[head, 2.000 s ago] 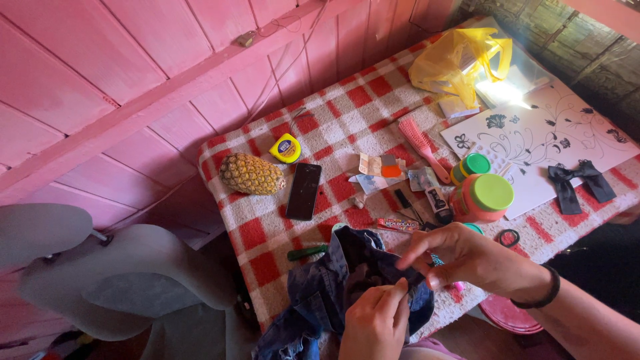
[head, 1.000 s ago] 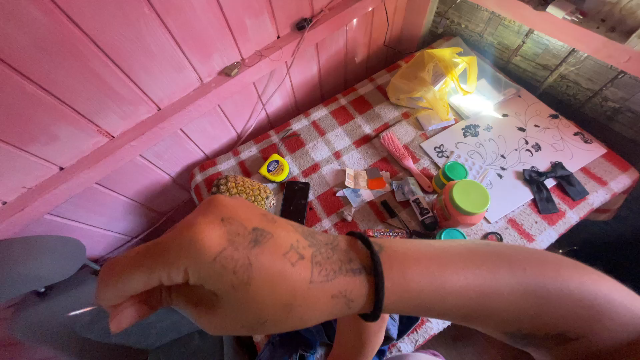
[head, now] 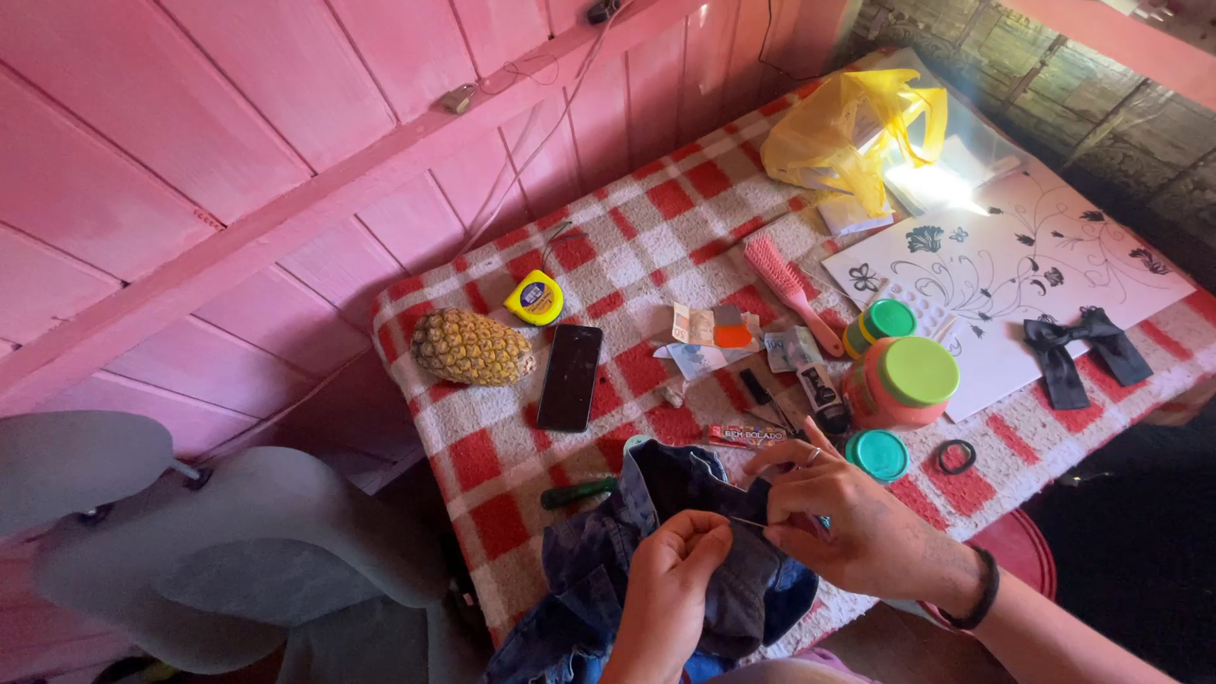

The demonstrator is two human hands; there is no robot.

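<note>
Blue denim clothing [head: 589,570] lies bunched over the near table edge and lap, its waistband raised. My left hand [head: 674,570] pinches the denim's edge between thumb and fingers. Close to its right, my right hand [head: 841,518], with a ring and a black wristband, grips a thin needle [head: 748,522] between thumb and finger at the cloth. Any thread is too fine to make out. Beyond the denim lie a green-handled tool [head: 578,492], its far end hidden by the cloth, and a small red printed packet [head: 747,435].
On the checked tablecloth [head: 494,465] are a pineapple [head: 470,348], tape measure [head: 536,298], smartphone [head: 570,378], pink hairbrush [head: 793,293], banknotes [head: 708,326], lidded jar [head: 902,382], black bow [head: 1088,351] and yellow plastic bag [head: 850,133]. A grey chair [head: 237,551] stands at the left.
One second ago my right hand was raised far to the left, across the view, with something thin in its fingers. It is now back at the denim beside my left hand.
</note>
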